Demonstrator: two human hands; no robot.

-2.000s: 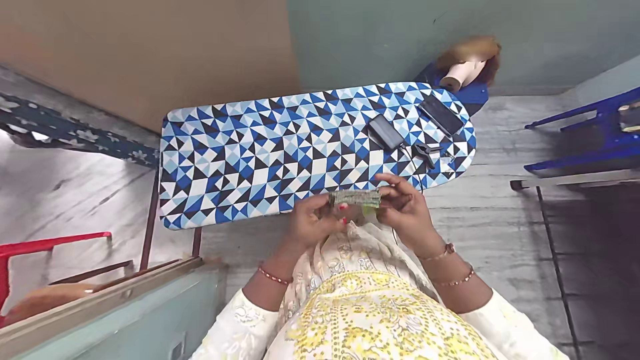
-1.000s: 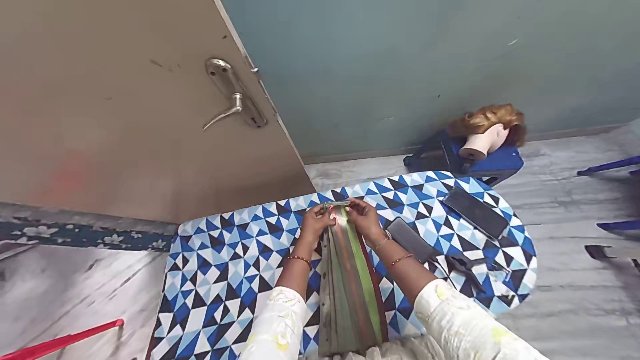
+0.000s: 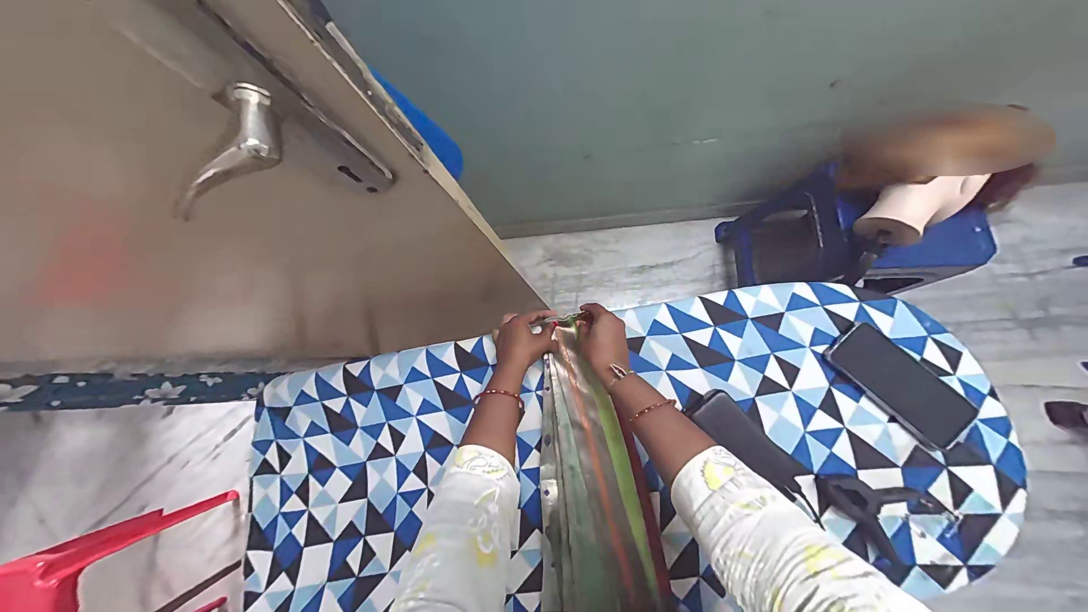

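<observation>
A long folded cloth with green, brown and orange stripes (image 3: 599, 476) runs from my hands toward my body over an ironing board with a blue, black and white triangle-patterned cover (image 3: 382, 476). My left hand (image 3: 523, 340) pinches its far end at the left corner. My right hand (image 3: 603, 336) grips the same end at the right corner, close beside the left. Both hands are at the board's far edge. The cloth's near end drops out of view at the bottom.
Right of my right arm lie a dark flat case (image 3: 748, 438), a smartphone (image 3: 901, 387) and a black strap-like object (image 3: 875, 510). Beyond stands a mannequin head (image 3: 922, 208) on a blue stool (image 3: 943, 242). A door with a metal handle (image 3: 255, 136) is at left, a red plastic chair (image 3: 127, 540) nearer.
My hands have moved from near my body out to the board's far edge, and the striped cloth now stretches lengthwise over the board. The view has shifted toward the door.
</observation>
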